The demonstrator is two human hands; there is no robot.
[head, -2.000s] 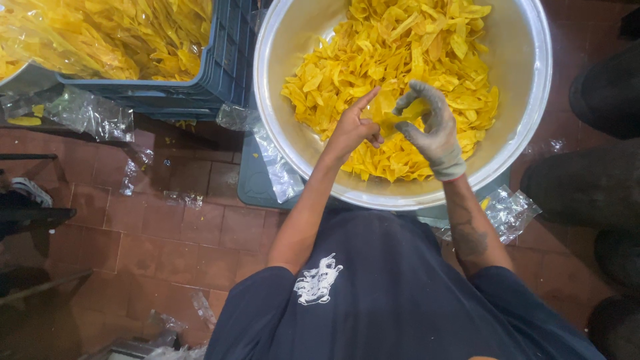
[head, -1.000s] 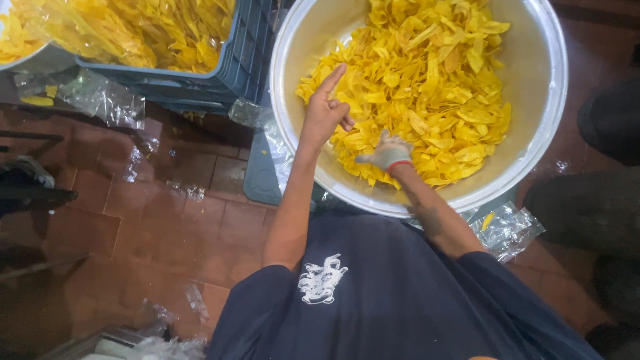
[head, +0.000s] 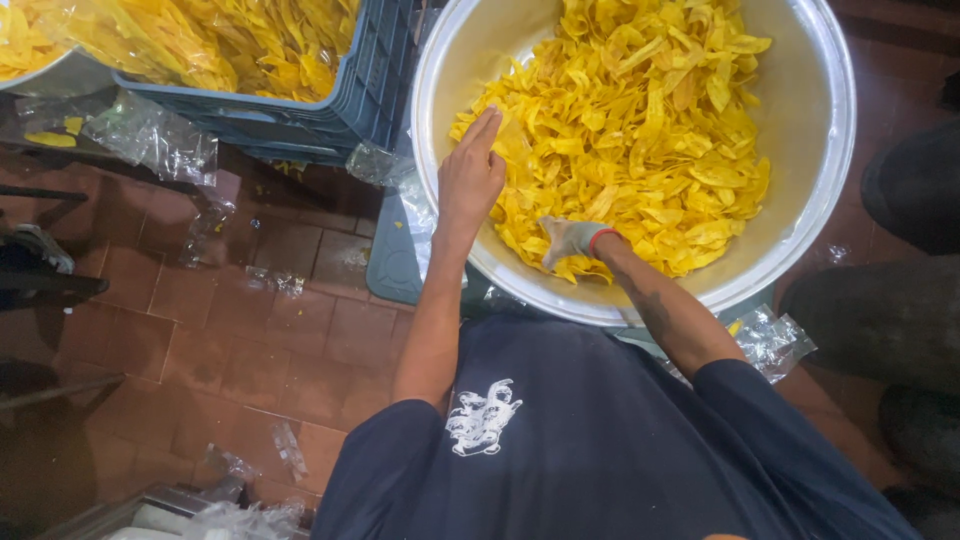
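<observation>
A large round metal bowl [head: 831, 150] holds a heap of thin yellow chips [head: 637, 150], which look like plantain slices. My bare left hand [head: 471, 176] is over the bowl's left rim, fingers stretched toward the chips. Something clear, perhaps a plastic bag, seems to lie just right of its fingers, but whether it is gripped is unclear. Low in the bowl, my right hand [head: 576, 240], in a pale glove with a red cuff, touches the chips near the front wall. Its fingertips are partly hidden, so what it holds cannot be told.
Left of the bowl stands a blue plastic crate [head: 345, 94] with bagged chips. Crumpled clear plastic [head: 161, 142] lies below it, and more [head: 772, 345] lies right of my body. Scraps litter the tiled floor [head: 277, 352]. Dark rounded objects [head: 885, 322] stand at the right.
Two seconds ago my gloved right hand was raised and curled beside my left hand; it has since gone down into the chips. My left hand stays near the bowl's left side, its fingers now closer together.
</observation>
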